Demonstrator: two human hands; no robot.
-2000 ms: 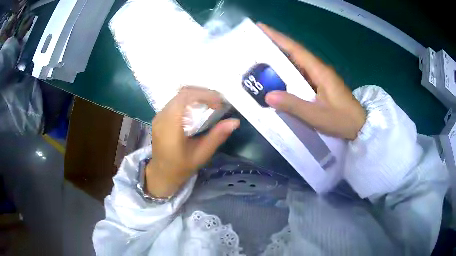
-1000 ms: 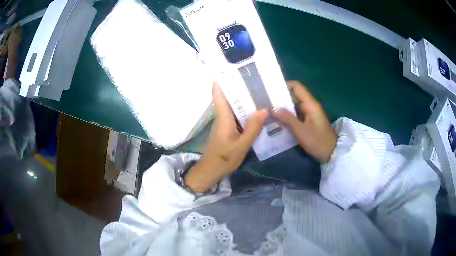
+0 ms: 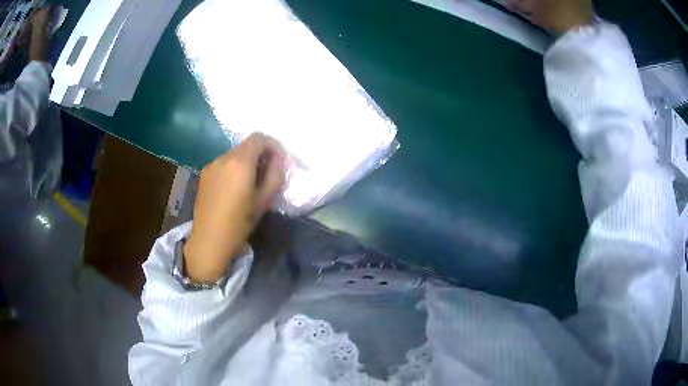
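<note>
The stack of poly bags [image 3: 283,90] lies flat on the green bench, a glaring white rectangle with shiny crinkled edges. My left hand [image 3: 234,200] is at its near left corner, fingers curled at the edge; whether they pinch a bag is blurred. My right hand [image 3: 554,9] is reached out to the far right and cut off by the top edge; its fingertips and anything in them are hidden. No watch box shows between my hands.
White folded card blanks [image 3: 113,49] lie at upper left. White boxes [image 3: 675,136] stand at the right edge. A pale rail [image 3: 490,22] runs along the far side. A brown carton [image 3: 132,203] is below the left bench edge. Another person's sleeve [image 3: 26,105] shows at far left.
The watch box has left the space between my hands. My right hand has moved from the middle to the upper right. My left hand has moved left to the bag stack's corner.
</note>
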